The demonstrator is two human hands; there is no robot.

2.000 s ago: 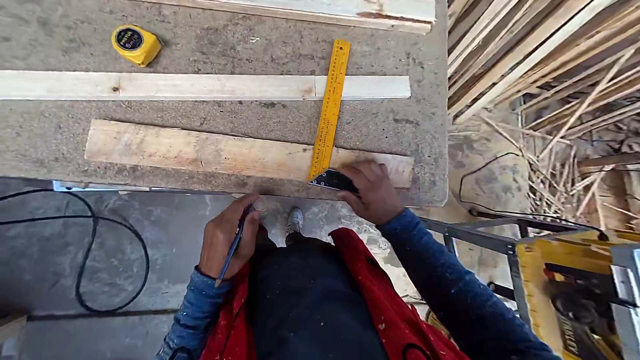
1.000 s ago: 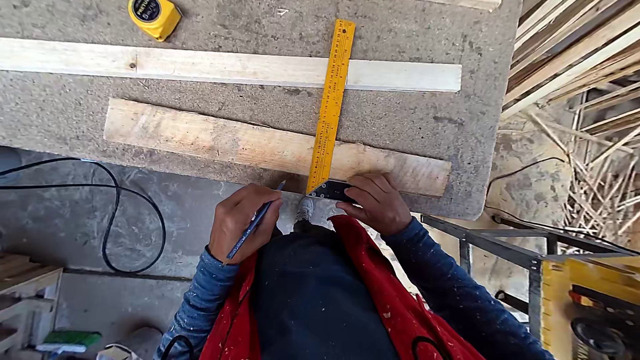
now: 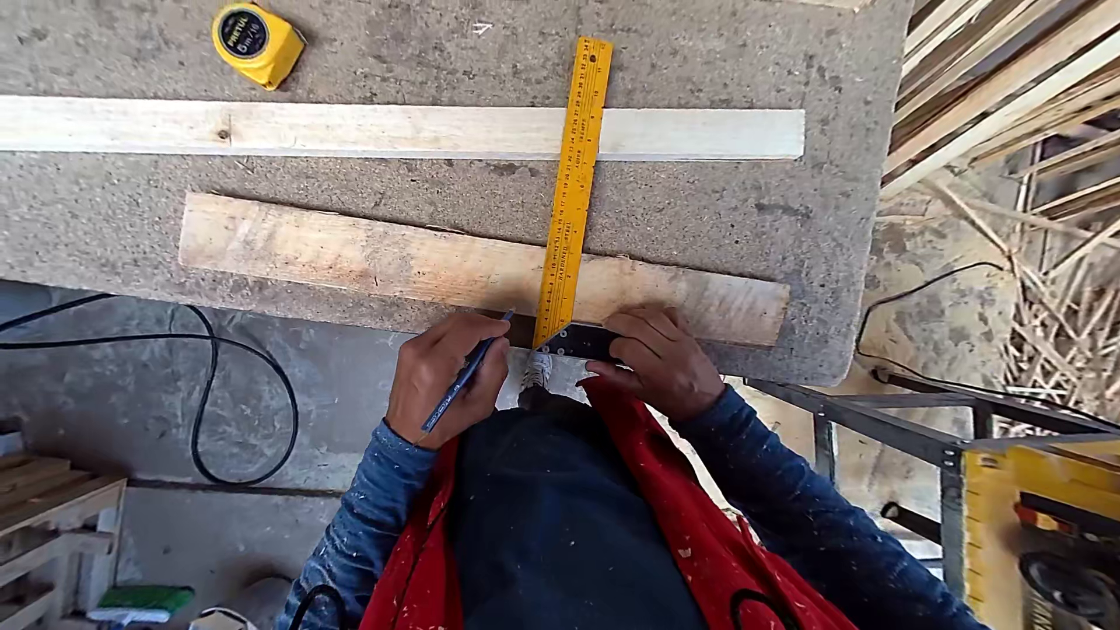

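Observation:
My left hand (image 3: 451, 378) holds a dark blue pencil (image 3: 464, 376), its tip near the lower edge of a short rough wooden board (image 3: 394, 262), just left of the square. My right hand (image 3: 663, 360) grips the black handle (image 3: 584, 341) of a yellow combination or try square, which lies against the board's near edge. The square's yellow blade (image 3: 573, 197) crosses the short board and reaches over a longer, paler wooden strip (image 3: 350, 131) behind it. A yellow tape measure (image 3: 256, 44) rests at the back left of the table.
The rough grey table (image 3: 744, 210) has a rounded right corner. Long wooden strips (image 3: 1006, 79) are piled beyond it at right. A metal stand (image 3: 875, 420) and a yellow power tool (image 3: 1041, 534) stand at lower right. A black cable (image 3: 210, 394) loops on the floor at left.
My left hand has come closer to the square, bringing the pencil tip near the board's edge. The square has shifted slightly left along the board with my right hand. The view has moved closer.

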